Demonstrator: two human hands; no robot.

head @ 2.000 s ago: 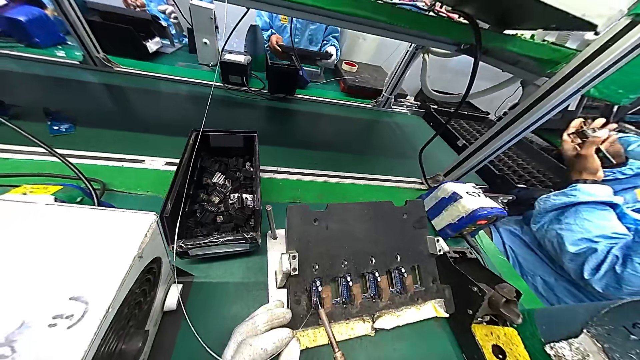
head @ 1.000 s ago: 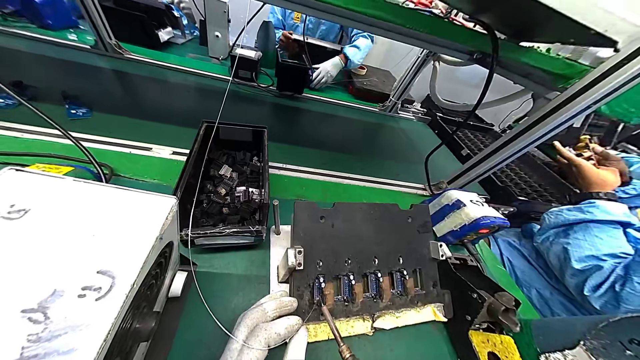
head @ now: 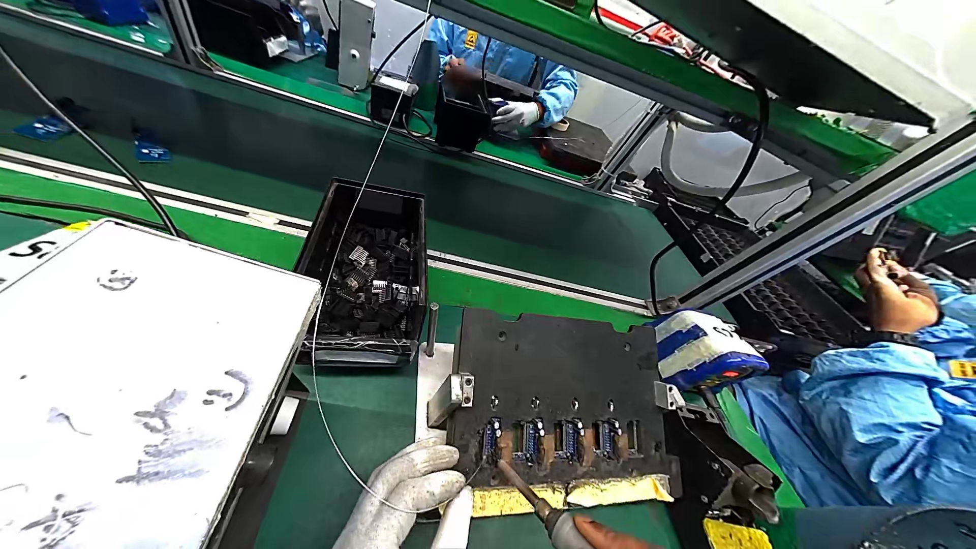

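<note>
My left hand [head: 415, 496], in a white glove, pinches a thin solder wire [head: 335, 435] near the lower left corner of a black fixture plate [head: 564, 358]. My right hand [head: 610, 534], mostly cut off by the bottom edge, grips a soldering iron [head: 537, 503]. The iron's tip meets or nearly meets the lower end of the leftmost blue circuit board [head: 492, 440]; actual contact cannot be told. Several such boards sit in a row of slots in the plate. Yellow tape or padding [head: 618, 489] lines the plate's front edge.
A black bin [head: 324, 259] of small black connectors stands behind the fixture. At left is a white box [head: 152, 366]; at right are a blue-and-white device [head: 705, 351] and a yellow sponge [head: 736, 534]. Co-workers in blue sleeves [head: 884, 412] are across and at right.
The iron's tip stays by the leftmost board, and my left hand stays at the fixture's lower left corner with the wire. Across the line, a co-worker's gloved hand has moved.
</note>
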